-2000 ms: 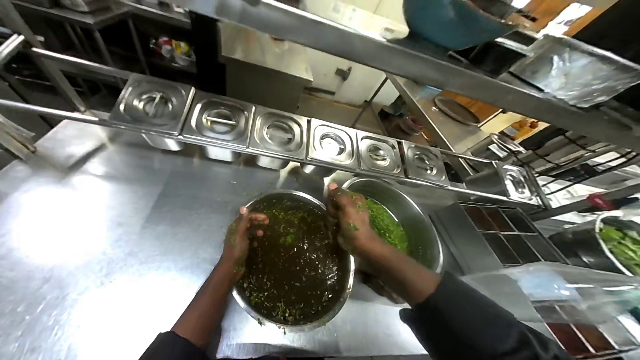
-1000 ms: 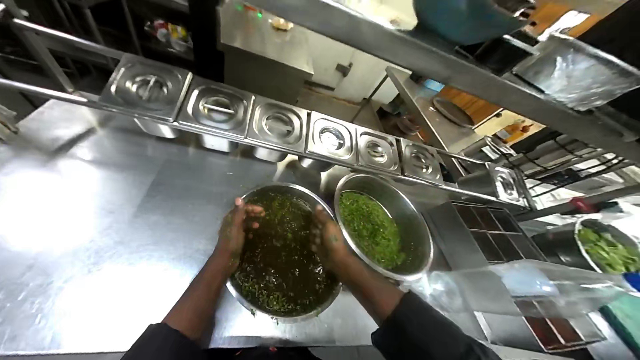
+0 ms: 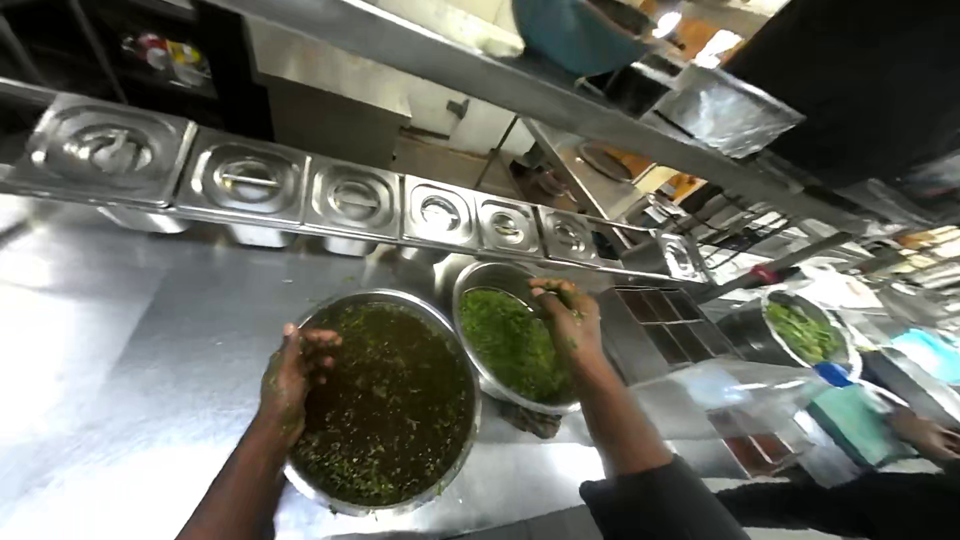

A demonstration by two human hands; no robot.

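Note:
A round metal bowl of dark liquid with floating chopped green bits stands on the steel counter. At its left rim is my left hand, fingers apart and curled, with green bits stuck on it. Touching or close beside it on the right, a second metal bowl holds wet chopped greens. My right hand is over that bowl's right side, fingers curled, also flecked with green; whether it holds any greens cannot be told. A dark crumpled thing lies partly under the second bowl.
Lidded steel pans line the counter's far edge, under a metal shelf. A sectioned tray stands right, with a clear plastic container nearer. Beyond are a pot of green leaves and another person's hand at the right edge.
My right hand has moved right, from the bowl of dark liquid to over the bowl of greens. My left hand stays at the first bowl's left side. Another person's hand has come into view.

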